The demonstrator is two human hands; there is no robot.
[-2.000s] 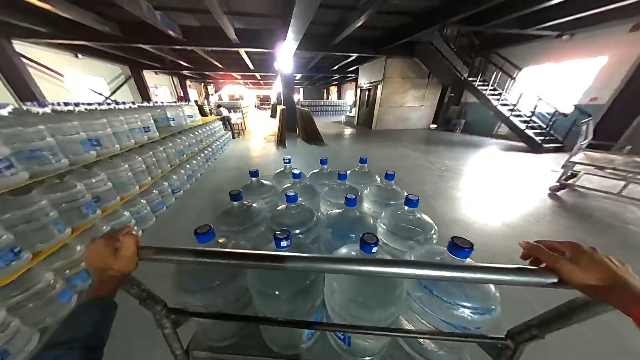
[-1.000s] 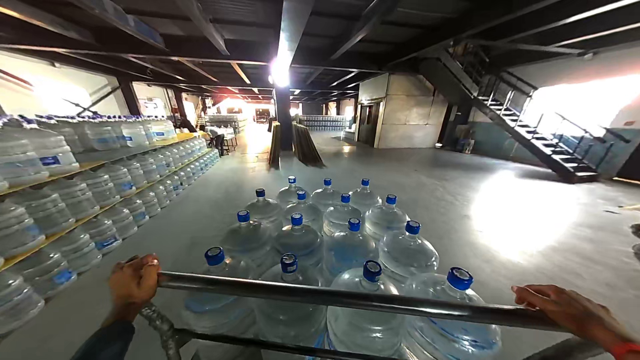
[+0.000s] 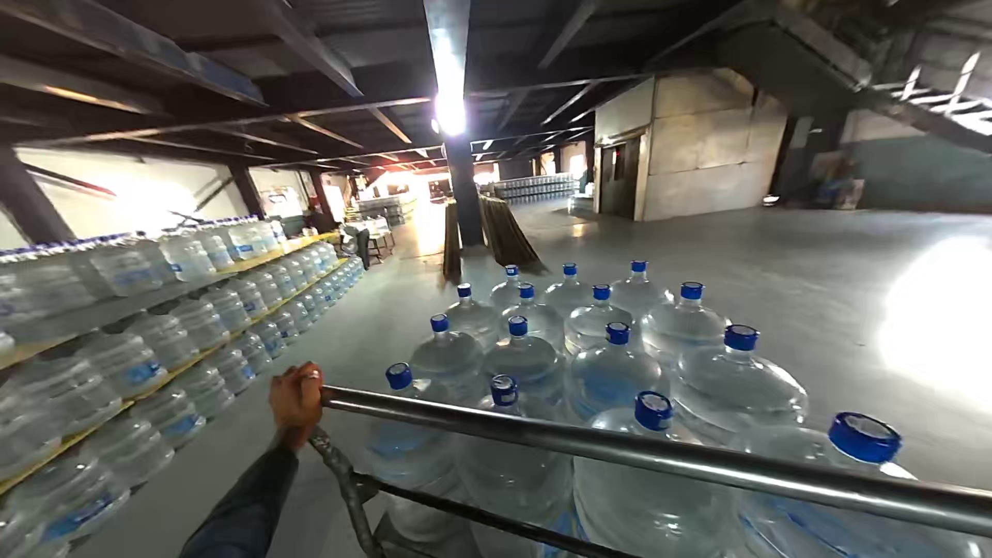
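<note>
My left hand, in a dark sleeve, is closed around the left end of a metal push bar. The bar belongs to a cart and slants down toward the right edge of the view. My right hand is out of view. Just beyond and below the bar, several large clear plastic water bottles with blue caps stand upright in close rows. A darker, worn cart tube bends down from beneath my left hand.
Shelves with yellow edges hold many water bottles along the left. Ahead, a dark pillar has brown slats leaning at its base. A person is near the far shelf end. Stairs rise at right.
The view has turned. My right hand, at the bar's right end in the earlier frames, is out of view now. The pillar and leaning slats look nearer. My left hand stays on the bar.
</note>
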